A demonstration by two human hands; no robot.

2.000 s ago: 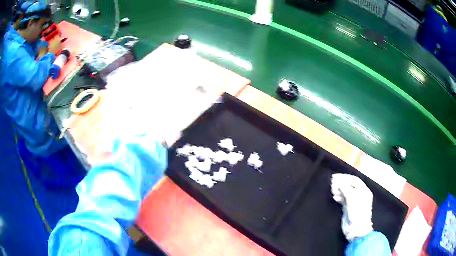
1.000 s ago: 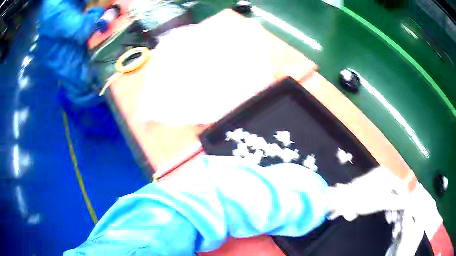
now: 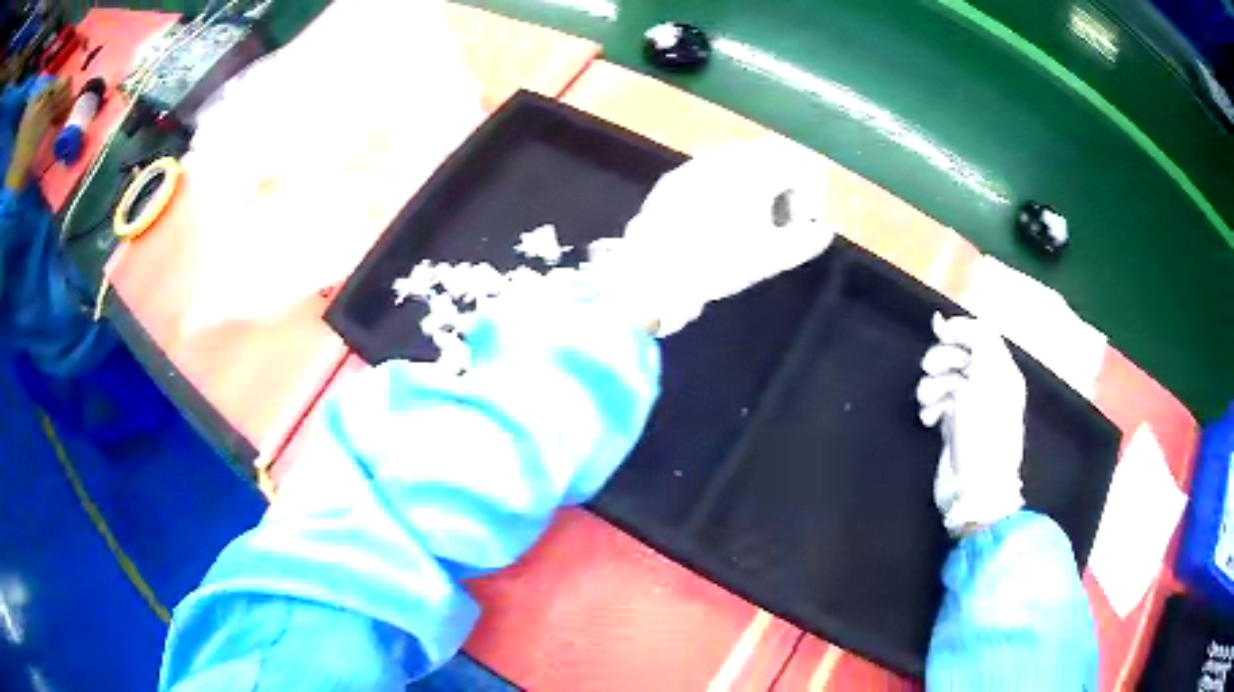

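Note:
A black tray (image 3: 798, 446) with a middle ridge lies in front of me. A loose cluster of white plastic parts (image 3: 453, 287) sits in its left section, partly hidden by my left arm. My left hand (image 3: 738, 223), in a white glove, is over the tray's far edge, right of the cluster. It is washed out by glare; its fingers and any held part cannot be made out. My right hand (image 3: 974, 412), also gloved in white, is over the tray's right section with fingers curled. I cannot tell whether it holds a part.
Round black carriers (image 3: 1042, 227) with white parts stand on the green belt (image 3: 866, 68) beyond. White sheets (image 3: 1139, 521) lie on the right. Whitish film (image 3: 338, 149) and a yellow ring (image 3: 146, 199) lie left. A blue bin (image 3: 1222, 521) stands far right. A blue-sleeved person (image 3: 48, 291) is far left.
My left hand has moved back leftward from beside my right hand to the tray's far middle. My right hand now shows separately. The head view has shifted; the carriers sit elsewhere in view.

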